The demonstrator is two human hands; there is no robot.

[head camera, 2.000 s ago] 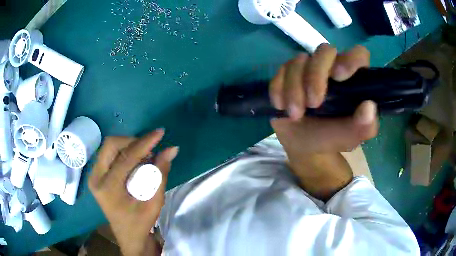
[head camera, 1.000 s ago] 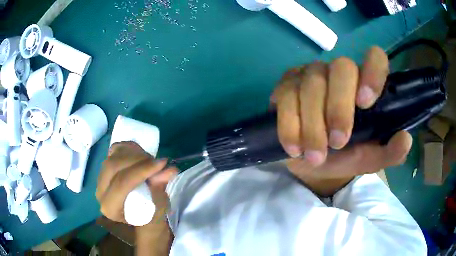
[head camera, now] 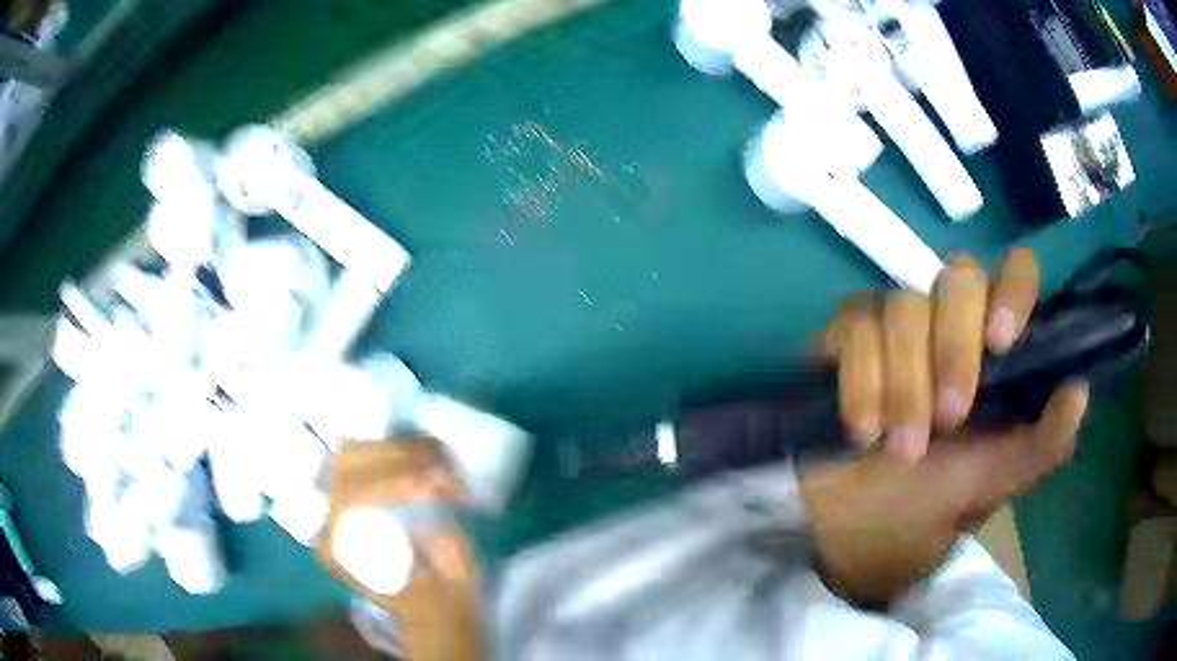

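My left hand [head camera: 407, 517], blurred, is closed around the handle of a white handheld fan [head camera: 478, 446], low and left of centre. Its head shows above and right of the fist, and the rounded handle end faces me. My right hand [head camera: 936, 413] grips a thick black electric screwdriver [head camera: 762, 420], held nearly level. Its blurred thin bit points left toward the fan, with a gap between them. Tiny screws [head camera: 549, 174] lie scattered on the green bench top.
A blurred pile of white fans [head camera: 220, 375] lies at left. Several more fans [head camera: 865, 220] lie at the far right beside a black box [head camera: 1013, 103] with a silvery patch. A pale edge rail [head camera: 426, 65] curves across the far left. Brown boxes [head camera: 1149, 568] show at lower right.
The view has shifted, bringing the rail and more far-right fans into sight. The bit, beside my left fingers one second ago, is now apart from the fan.
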